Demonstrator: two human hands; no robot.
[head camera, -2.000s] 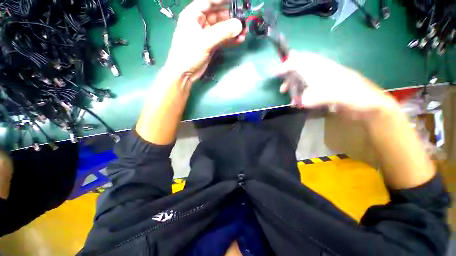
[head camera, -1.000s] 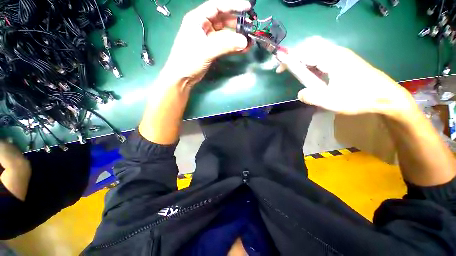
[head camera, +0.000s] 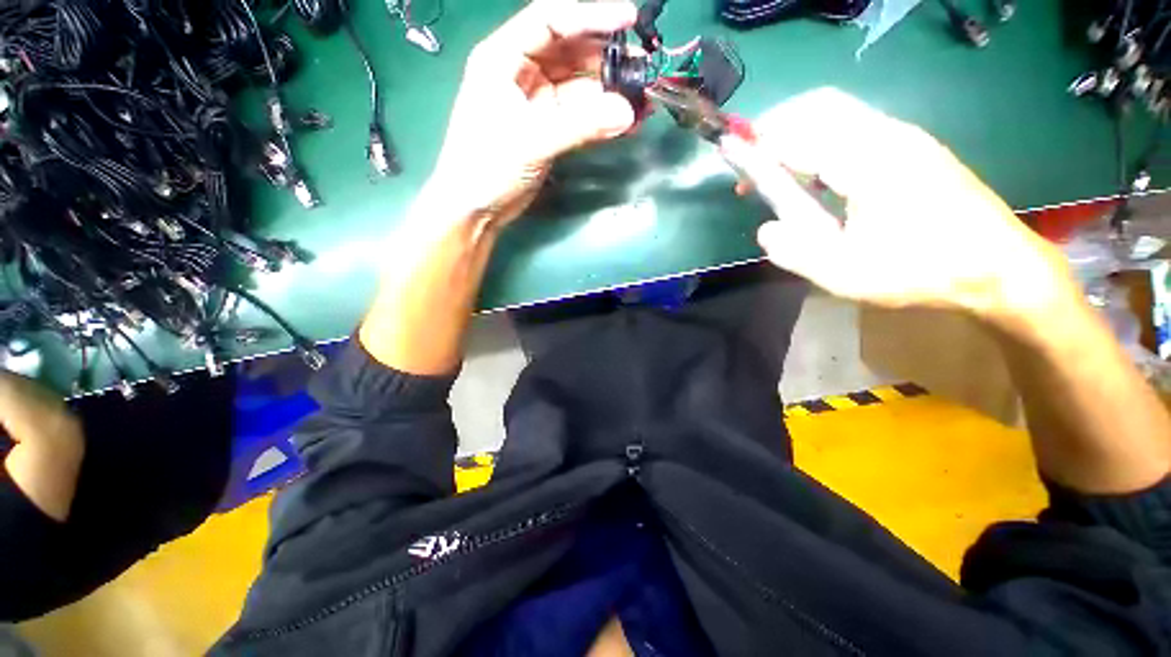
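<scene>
My left hand (head camera: 546, 96) holds a round black housing (head camera: 628, 67) between thumb and fingers at the top centre. Thin red, white and green wires (head camera: 681, 58) run from it to a second dark shell (head camera: 722, 72) just right of it. My right hand (head camera: 860, 199) is closed on small pliers (head camera: 696, 112) with red handles. The plier jaws point up-left and reach the housing's right side by the wires. Whether the jaws grip a wire is too small to tell. A black cord leaves the housing upward.
A large heap of black cables (head camera: 122, 167) with pale connectors covers the bench's left. More cable ends (head camera: 1127, 64) lie at the far right. A coiled black cable (head camera: 790, 8) and clear plastic (head camera: 886, 19) are at the top. Another person's arm (head camera: 39, 443) shows at lower left.
My right hand has brought the pliers up and left from the bench's front edge to the housing. The second shell has come into clear view. In the last second little has moved.
</scene>
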